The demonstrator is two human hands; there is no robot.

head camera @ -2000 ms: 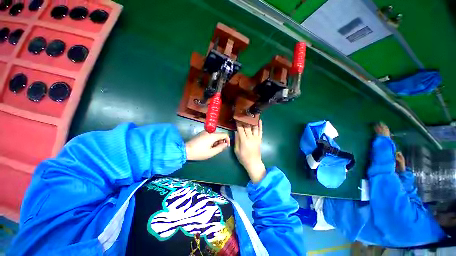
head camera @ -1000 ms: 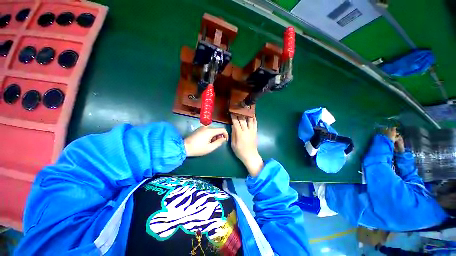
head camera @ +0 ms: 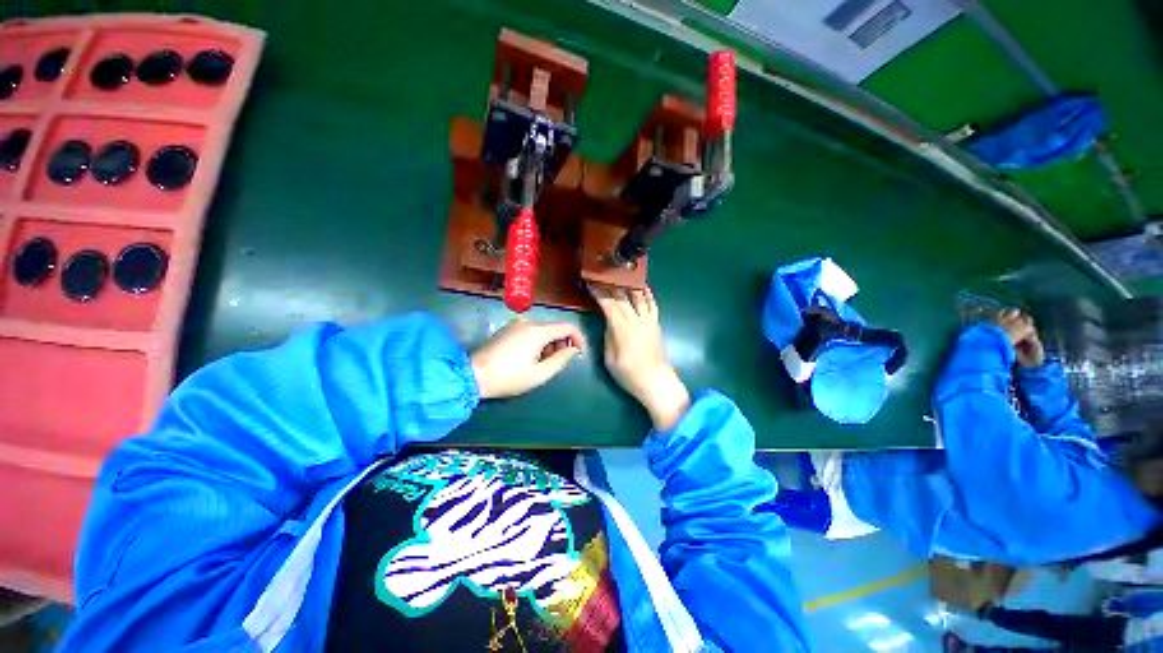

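The red-brown press jig (head camera: 548,211) stands on the dark-green bench with two clamp stations. Its left red toggle handle (head camera: 520,260) points toward me; its right red handle (head camera: 722,92) stands up and away. My left hand (head camera: 526,359) rests on the bench below the left handle, fingers loosely curled, with no part visible in it. My right hand (head camera: 634,342) lies palm down at the jig's front edge. Its fingers are extended and the fingertips are partly hidden at that edge. No part shows in it. I cannot tell whether the clamps hold anything.
A salmon-pink tray (head camera: 96,380) with glossy round black parts (head camera: 140,267) in its cells is at the left. A light-blue and white cloth bundle (head camera: 848,379) with a black strap lies right of the jig. Another worker's blue sleeves (head camera: 988,408) reach onto the bench farther right.
The whole view has shifted, so the jig and tray appear higher and farther left. My hands keep almost the same pose beside the jig. The other worker's hands have moved closer together.
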